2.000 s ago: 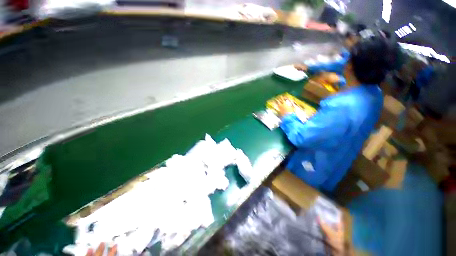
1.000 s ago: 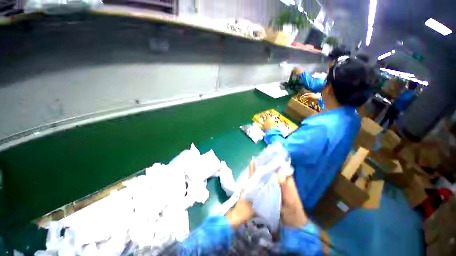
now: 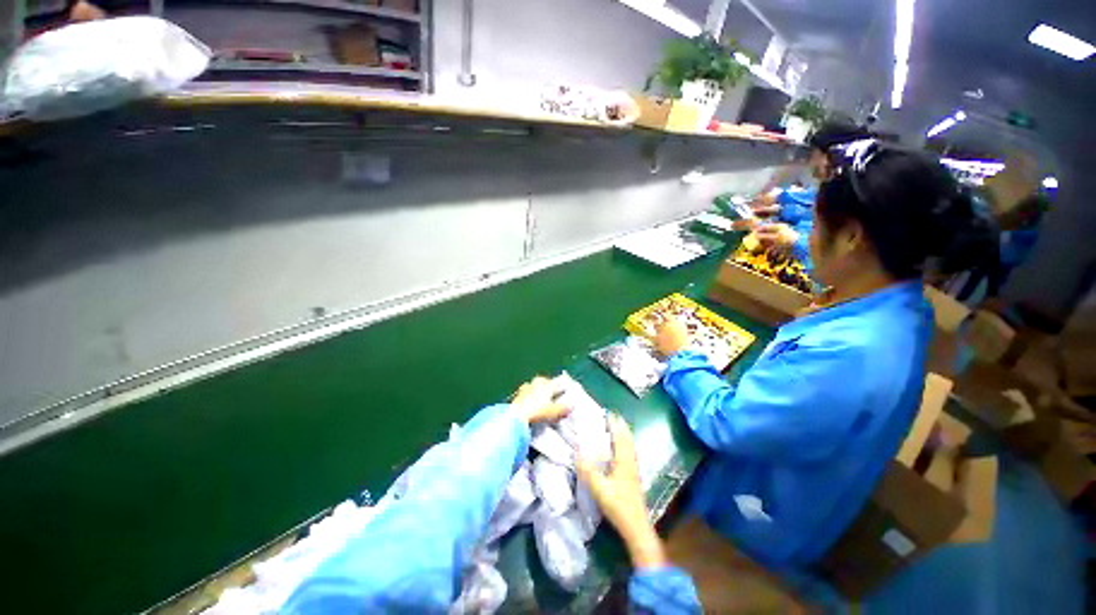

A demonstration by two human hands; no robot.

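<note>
A heap of bagged accessories, whitish crumpled packets, lies on the green bench in front of me. My left hand is at the far end of the heap, its fingers against the top packets. My right hand is on the near right side of the same packets, thumb and fingers against them. The packets at the far end are held between both hands. My left sleeve hides much of the heap's middle.
A worker in a blue smock stands at the right, a hand in a yellow parts box. A clear bag of small parts lies beside it. Open cartons stand on the floor at right. A shelf runs above the grey partition.
The whitish plastic bag seen between my hands one second ago is no longer visible there. Both hands have moved onto the far end of the heap; my left arm now reaches across it.
</note>
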